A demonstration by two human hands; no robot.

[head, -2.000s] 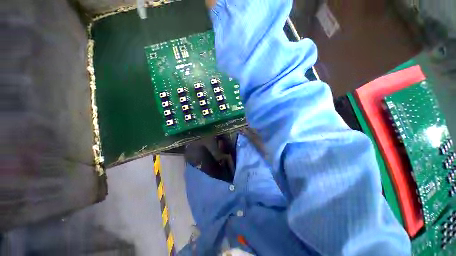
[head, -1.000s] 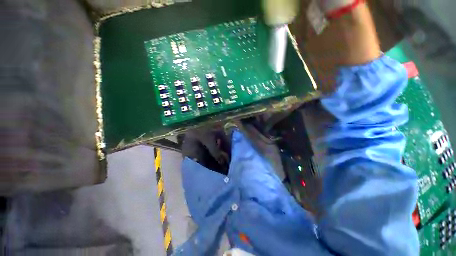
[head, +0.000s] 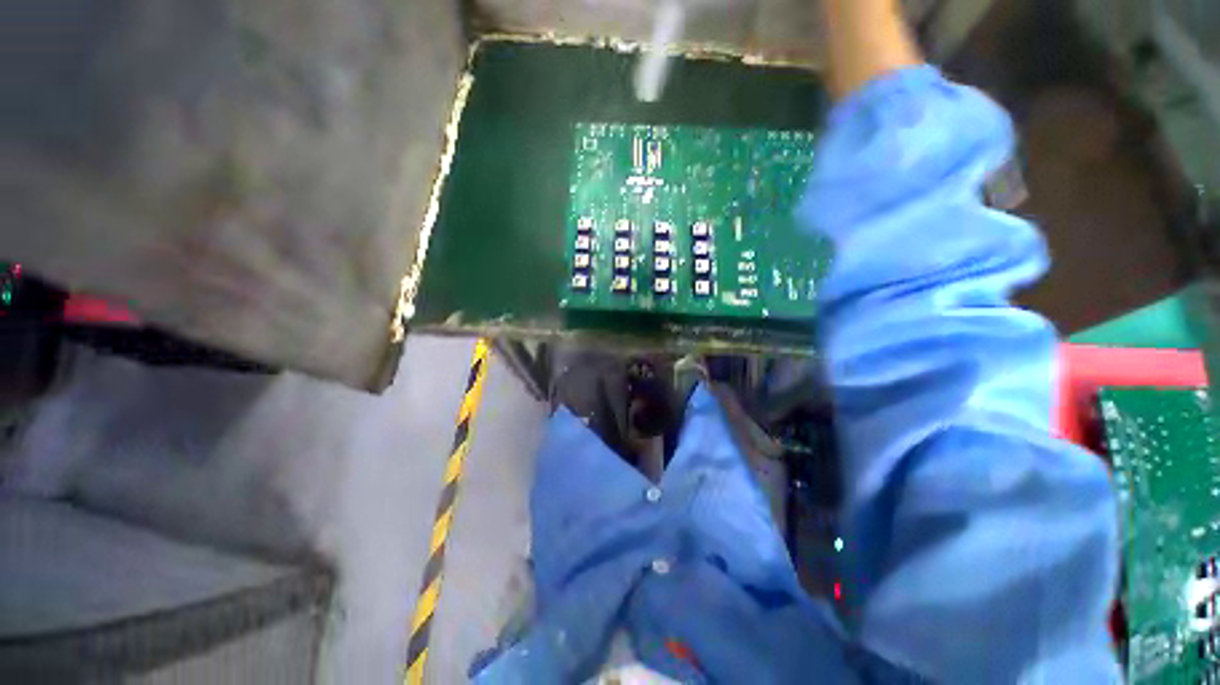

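Note:
A large green circuit board (head: 682,214) lies flat on the dark green floor of a booth (head: 502,201). Rows of small black-and-white parts show on its near left area. The pale nozzle of an air blow gun (head: 658,54) points down just beyond the board's far edge; its handle is out of the picture. My right arm, in a blue sleeve, reaches across the board's right end and hides it. Only my bare right wrist shows at the top edge; my right hand is cut off. My left hand is not in view.
A grey booth wall (head: 254,161) stands on the left, with crusty sealant along its edge. At the right, another circuit board (head: 1164,495) lies beside a red border (head: 1137,365). Yellow-and-black floor tape (head: 452,495) runs below the booth.
The view has turned, so the booth and board appear further right. The nozzle has moved from over the board's right end to beyond its far left part. My right hand has left the picture.

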